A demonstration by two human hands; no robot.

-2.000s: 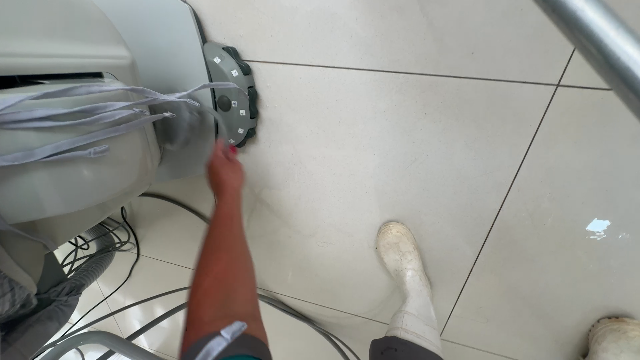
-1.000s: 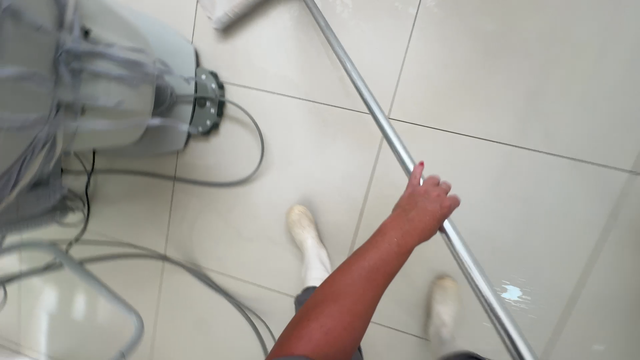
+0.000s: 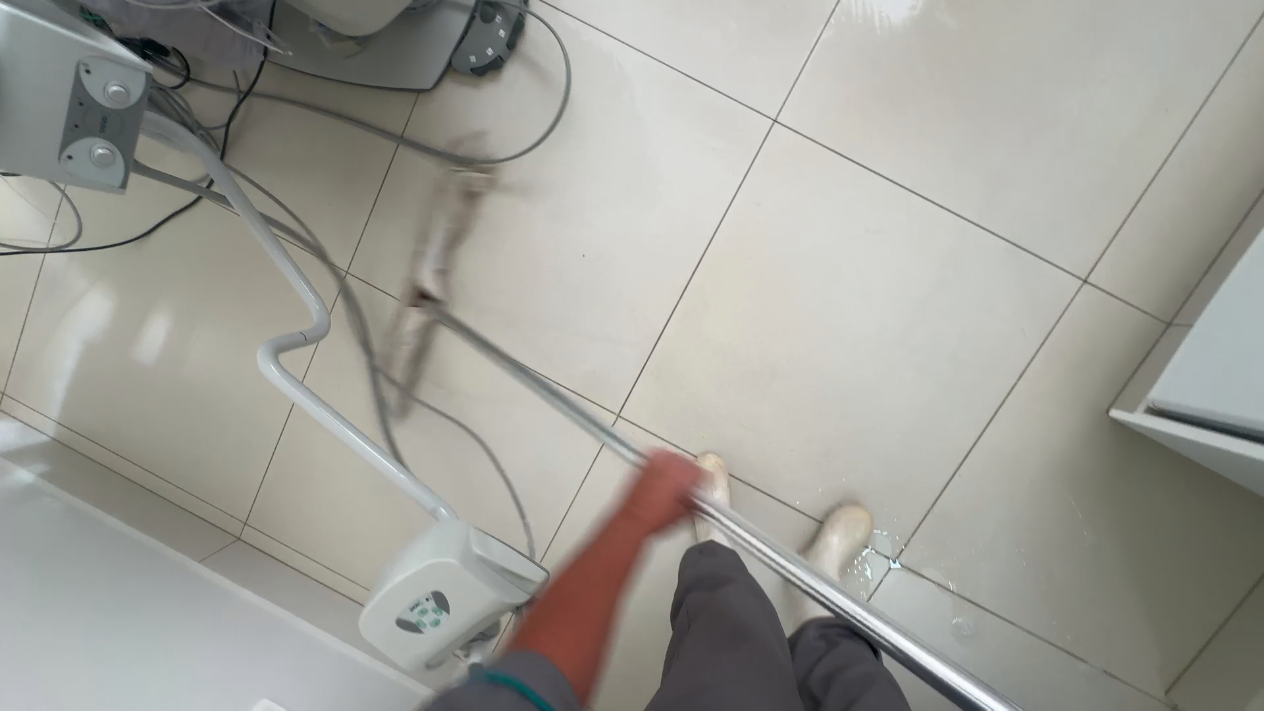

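A long metal pole [image 3: 810,578] runs from the lower right up to a blurred flat floor-cleaning head [image 3: 434,262] on the pale tiles. One hand of mine [image 3: 671,486], on an arm reaching up from the bottom, is closed around the pole near my light-coloured boots [image 3: 839,533]; it looks like my left hand. The cleaning head lies beside grey cables [image 3: 360,341]. My other hand is out of view.
Cables loop over the floor below a grey equipment base [image 3: 395,49] at the upper left. A bent white arm [image 3: 346,430] carries a control unit [image 3: 434,602]. A white cabinet [image 3: 1210,395] stands at the right. Droplets or a wet patch [image 3: 889,563] show beside the boots.
Two seconds ago my visible hand was beside the equipment base; one second ago it was on the pole. The pole's head now lies near the cables. The view has shifted considerably.
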